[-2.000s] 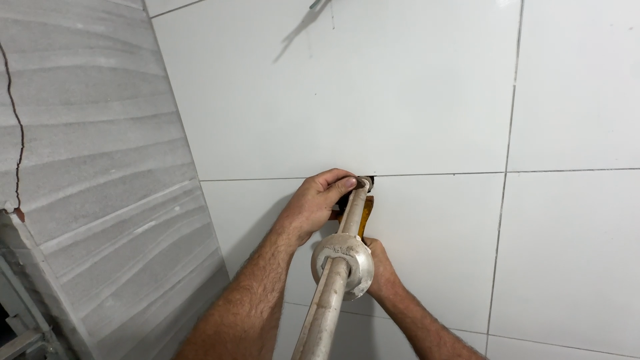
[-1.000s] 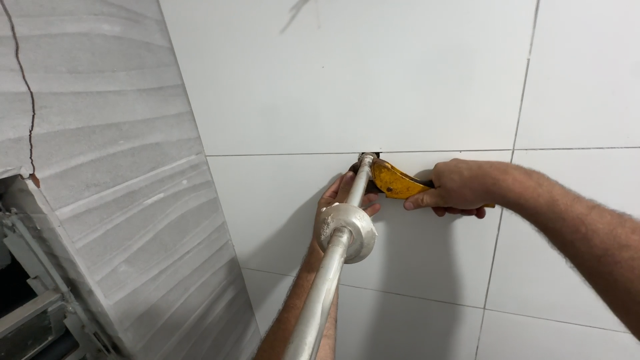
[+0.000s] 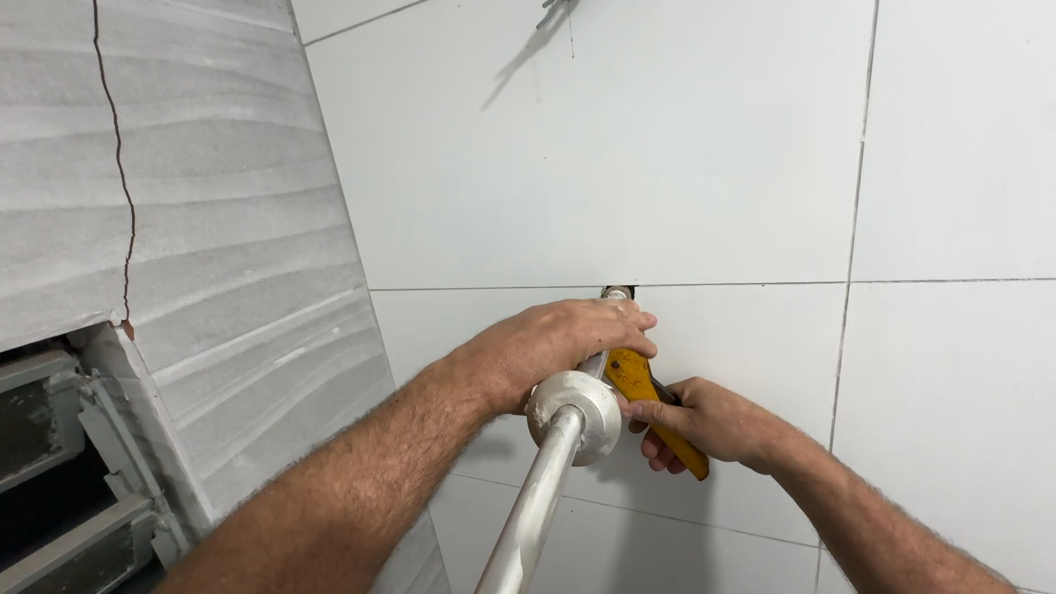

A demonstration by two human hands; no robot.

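A whitish pipe (image 3: 532, 503) with a round flange (image 3: 574, 417) runs from the bottom of the view up to a dark hole (image 3: 632, 292) in the white tiled wall. My left hand (image 3: 569, 334) lies over the pipe just below the hole, its fingers curled across it; the palm side is hidden. On the right of the pipe, my right hand (image 3: 701, 421) grips a yellow-handled hand tool (image 3: 634, 379), worn and slanting down to the right. The tool's upper end is hidden behind my left hand, so its kind and its contact with the pipe cannot be told.
Large white tiles (image 3: 701, 165) with thin joints form the wall. A grey wavy-textured wall (image 3: 231, 206) with a crack stands at left, above a louvred metal window (image 3: 49, 462). A thin metal piece (image 3: 554, 12) sticks out at the top.
My left hand has come from beneath the pipe to lie over it near the hole. The yellow tool, held out to the right a second ago, now slants down beside the pipe.
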